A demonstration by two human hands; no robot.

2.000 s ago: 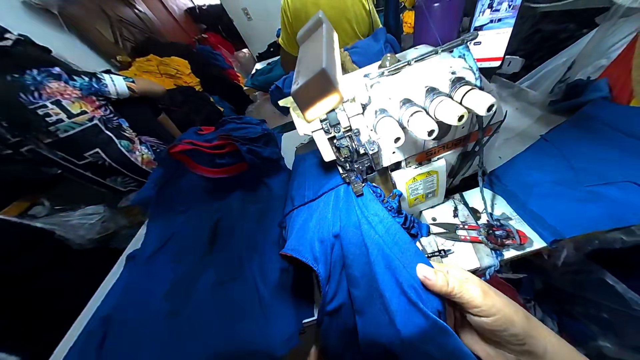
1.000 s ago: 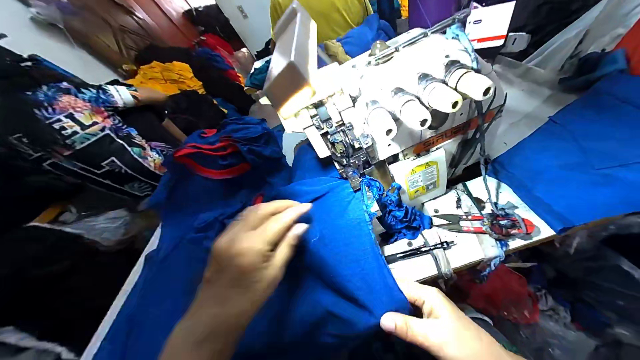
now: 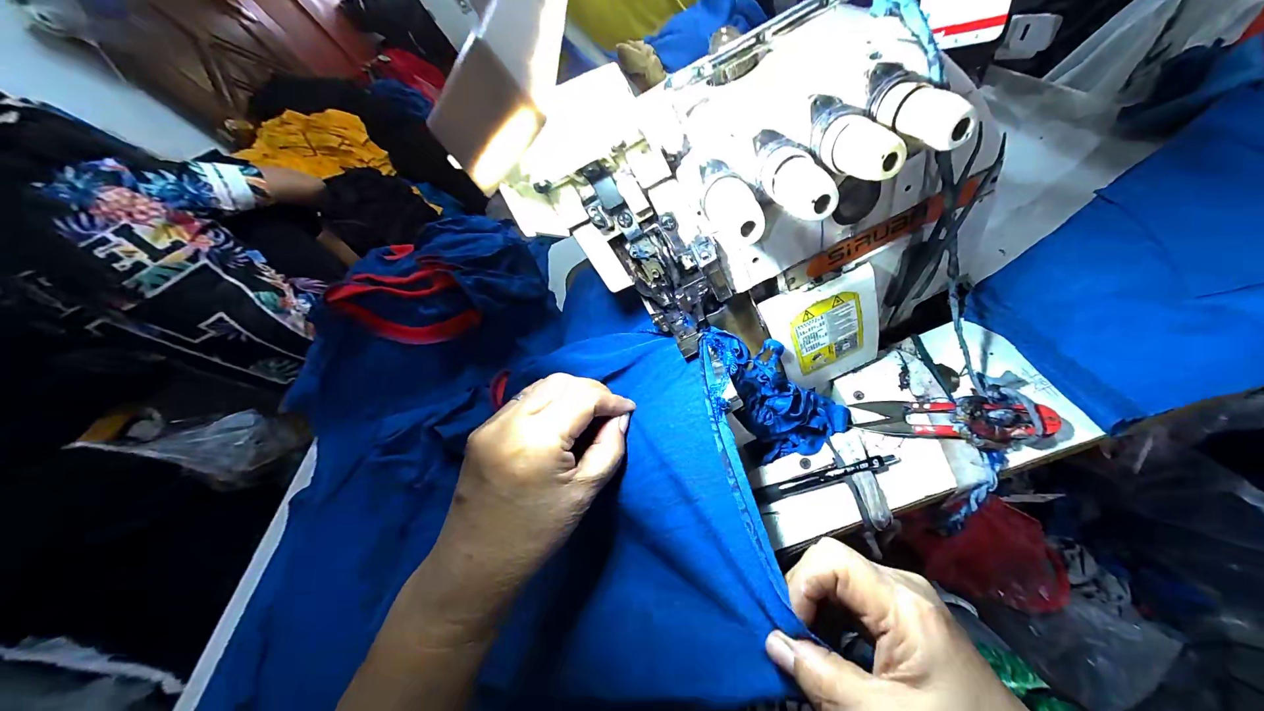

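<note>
Blue knit fabric [image 3: 671, 573] spreads before me, its edge running up to the presser foot [image 3: 688, 339] of a white overlock sewing machine [image 3: 632, 109]. My left hand [image 3: 543, 464] pinches a fold of this fabric between thumb and fingertips, left of the edge. Lower right, my right hand [image 3: 869, 622] grips the fabric's edge between thumb and curled fingers. A bunched strip of blue trimmings [image 3: 790, 400] lies right of the foot. Behind my left hand, a blue garment with a red neckband [image 3: 405, 321] lies heaped.
Red-handled thread snips [image 3: 918, 418] and a black pen [image 3: 825, 478] lie on the machine bed. More blue fabric [image 3: 1145, 267] covers the table at right. A lit lamp [image 3: 504, 99] overhangs the machine. At left, a person in a floral-print shirt [image 3: 148, 257] is beside dark and yellow cloth.
My left hand, not visible two seconds ago, came into view over the fabric and has moved toward its edge. The fabric is spread flatter than at first. The view has shifted closer to the machine.
</note>
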